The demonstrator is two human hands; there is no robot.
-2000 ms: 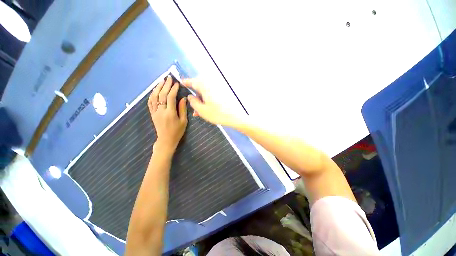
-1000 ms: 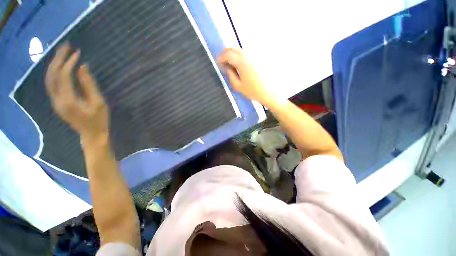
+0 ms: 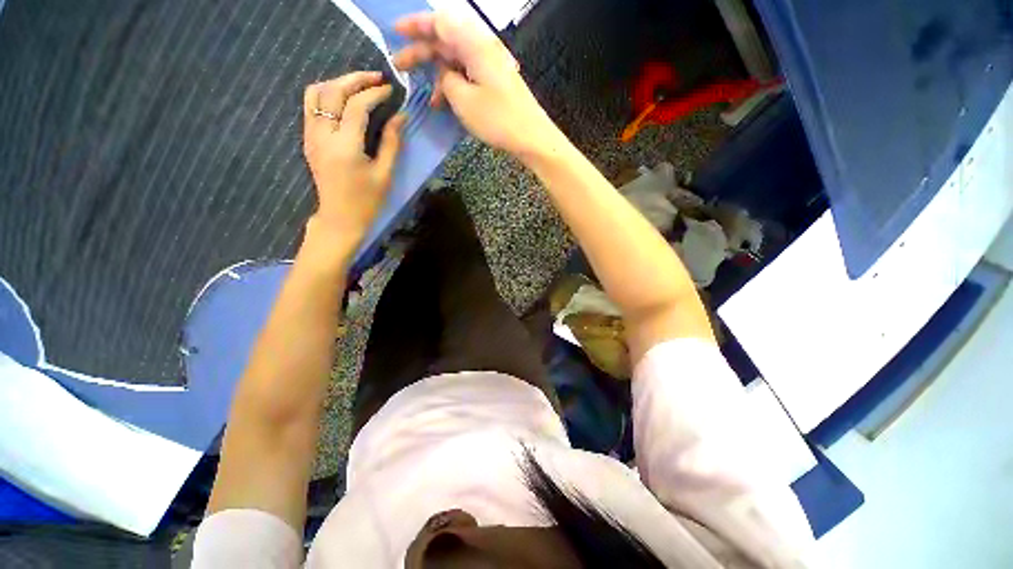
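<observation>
A dark panel with thin pale stripes (image 3: 167, 145) and a white rim lies on a blue sewing template (image 3: 239, 322) at the left. My left hand (image 3: 350, 156), with a ring, is at the panel's right corner. Its fingers and thumb are curled over dark fabric there; whether they pinch it is unclear. My right hand (image 3: 475, 83) is just to the right, over the template's edge. Its fingers are spread and hold nothing visible. The panel's upper part is cut off by the picture's edge.
Another loaded blue template (image 3: 911, 122) overhangs a white surface (image 3: 855, 300) at the right. Between the worktables, cloth scraps (image 3: 705, 239) and a red item (image 3: 700, 98) lie below. White cloth or sheet (image 3: 111, 445) lies at the lower left.
The view has shifted towards the template's near right corner. My left hand has moved from the panel's left part to its right corner, close to my right hand.
</observation>
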